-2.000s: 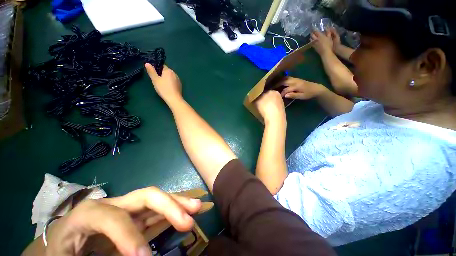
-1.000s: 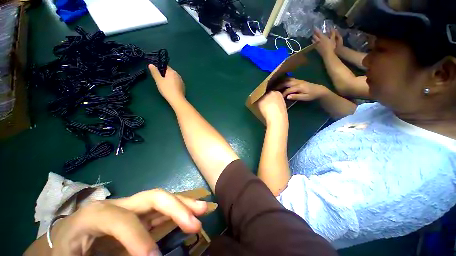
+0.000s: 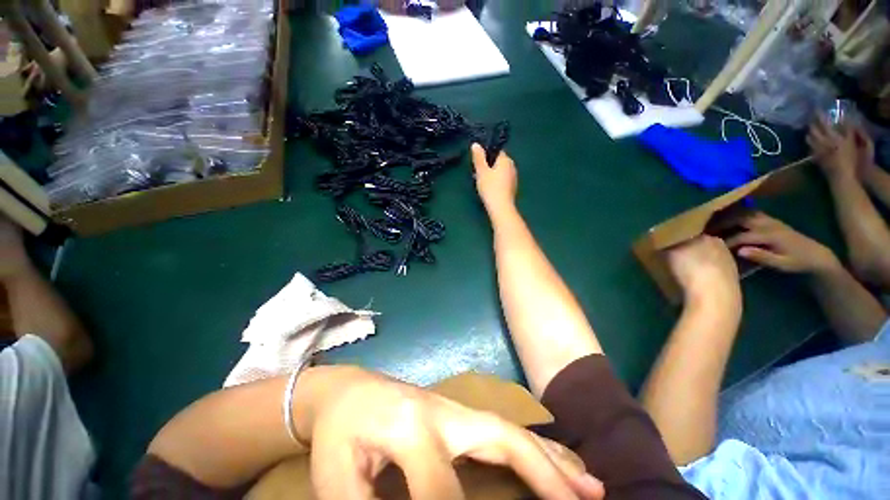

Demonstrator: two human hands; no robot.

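Note:
My right hand [image 3: 498, 181] reaches out over the table with its fingers closed on a black cable bundle [image 3: 495, 143] at the right edge of a tangled black cable pile [image 3: 390, 146]. My left hand [image 3: 429, 444] is at the bottom centre, fingers spread and bent, with nothing seen in it. It is above a brown cardboard box [image 3: 493, 395], which it mostly hides. The inside of the box is not visible.
A beige cloth [image 3: 303, 327] lies beside my left wrist. A large carton [image 3: 176, 205] of bagged parts is at upper left. White sheets [image 3: 449, 49] and blue cloth [image 3: 698, 156] lie farther back. People sit at both sides; one works in a box [image 3: 673, 229].
The view has turned left, so everything sits farther right and the large carton and a person at left show. My right hand stays at the cable bundle; my left stays over the box.

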